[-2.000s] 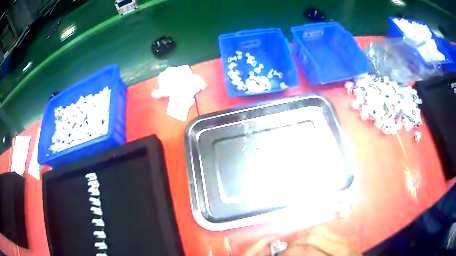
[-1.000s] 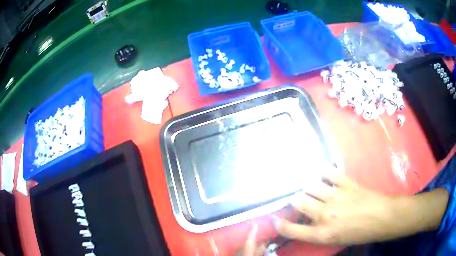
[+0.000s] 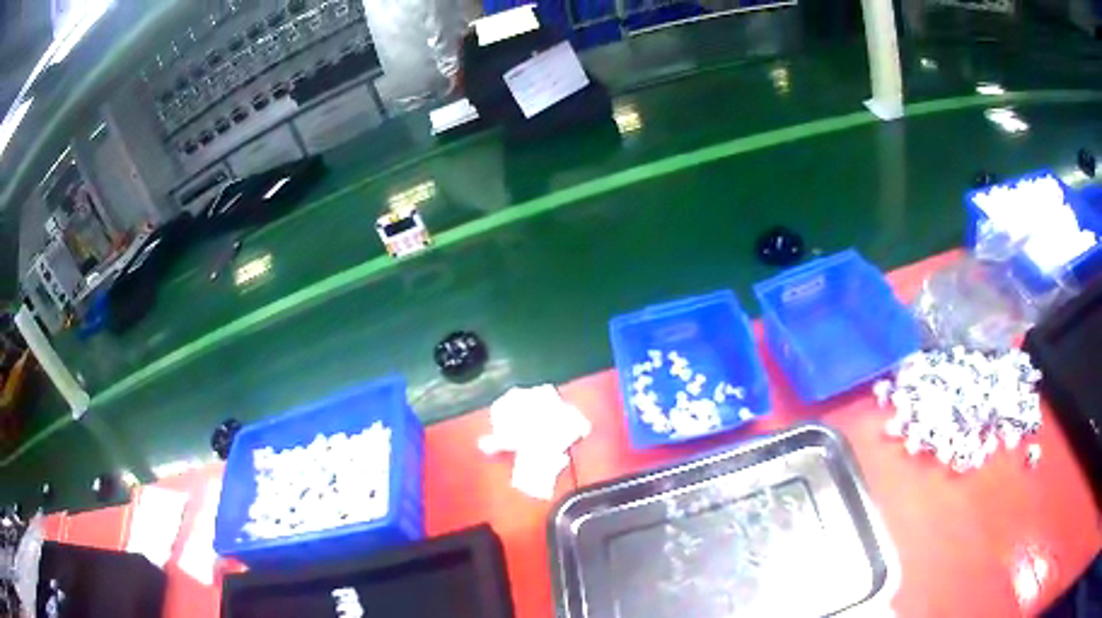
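Neither of my hands is in the picture. The stainless steel tray (image 3: 578,549) lies nearest in front of me, cut off by the bottom edge, with small clear parts in it and strong glare. A loose heap of small white plastic housings (image 3: 963,404) lies to its right. The black tray (image 3: 423,582) at the left shows only its far part, with a few white pieces on it. A small blue bin (image 3: 691,332) behind the steel tray holds some white pieces. The empty blue bin (image 3: 840,332) stands beside it.
A large blue tote (image 3: 411,483) full of white parts stands at left. A crumpled white cloth (image 3: 535,437) lies between tote and bin. A clear plastic bag (image 3: 970,302), another blue bin (image 3: 1033,223) and a dark tray (image 3: 1076,356) are at right. Green floor lies beyond the red mat.
The view has tilted up, so the bench sits lower in the picture and more floor shows. The hands seen over and near the steel tray's front edge are out of the picture.
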